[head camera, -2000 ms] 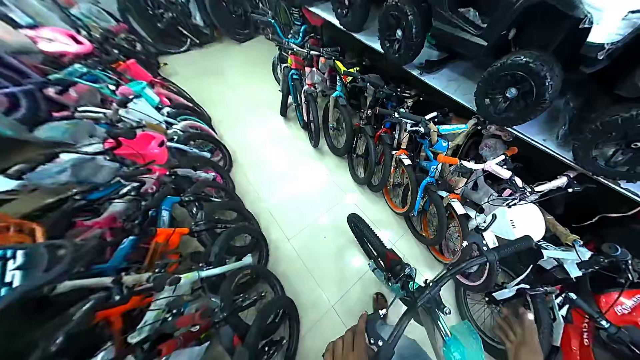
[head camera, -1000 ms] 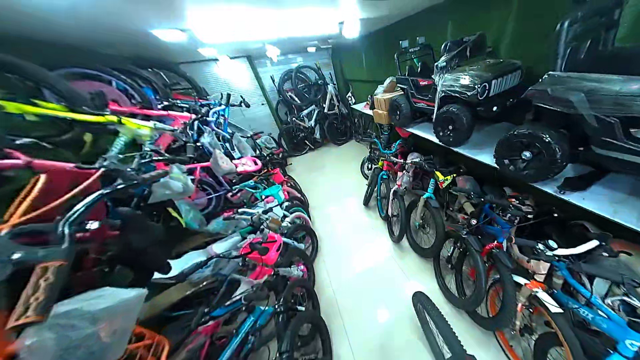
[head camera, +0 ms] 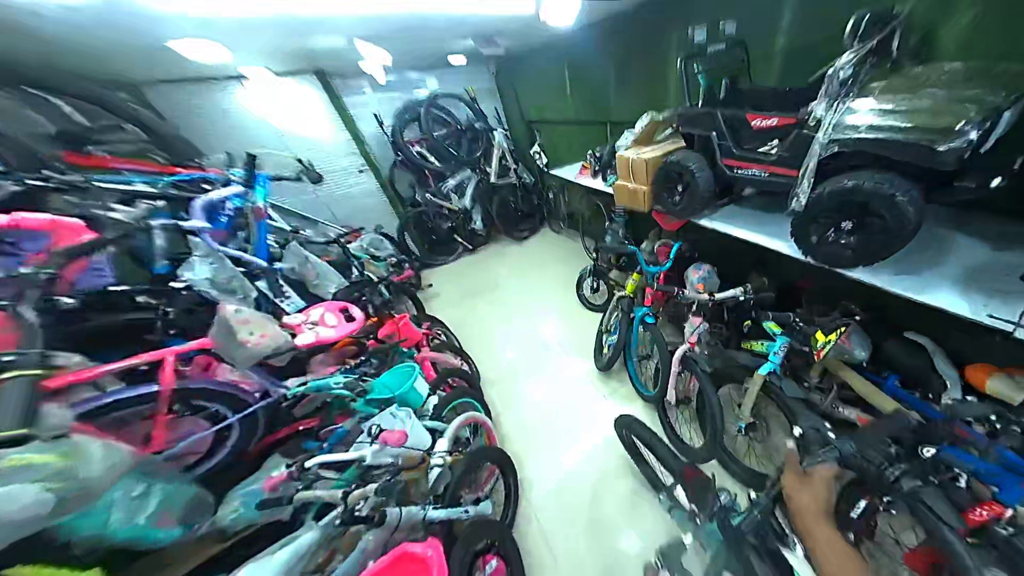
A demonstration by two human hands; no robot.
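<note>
One bare hand shows at the lower right, and by its place on the bar it looks like my left hand point(head camera: 810, 490). Its fingers seem wrapped around the black handlebar point(head camera: 818, 446) of a bicycle, though blur hides the exact hold. That bicycle's front wheel point(head camera: 650, 458) stands on the pale floor to the left of the hand, pointing up the aisle. The frame point(head camera: 720, 524) behind the wheel is blurred. My right hand is outside the view.
Packed bicycles line the left side, among them one with a pink frame point(head camera: 166, 392) and a teal basket point(head camera: 398, 386). Small bicycles point(head camera: 646, 356) stand on the right, below a white shelf point(head camera: 948, 268) with ride-on toy jeeps point(head camera: 768, 144) and cardboard boxes point(head camera: 636, 172). More bicycles point(head camera: 448, 168) lean at the far end.
The view has swung up and left from the floor. Two hands showed by the handlebar two seconds ago, none one second ago, and one shows now.
</note>
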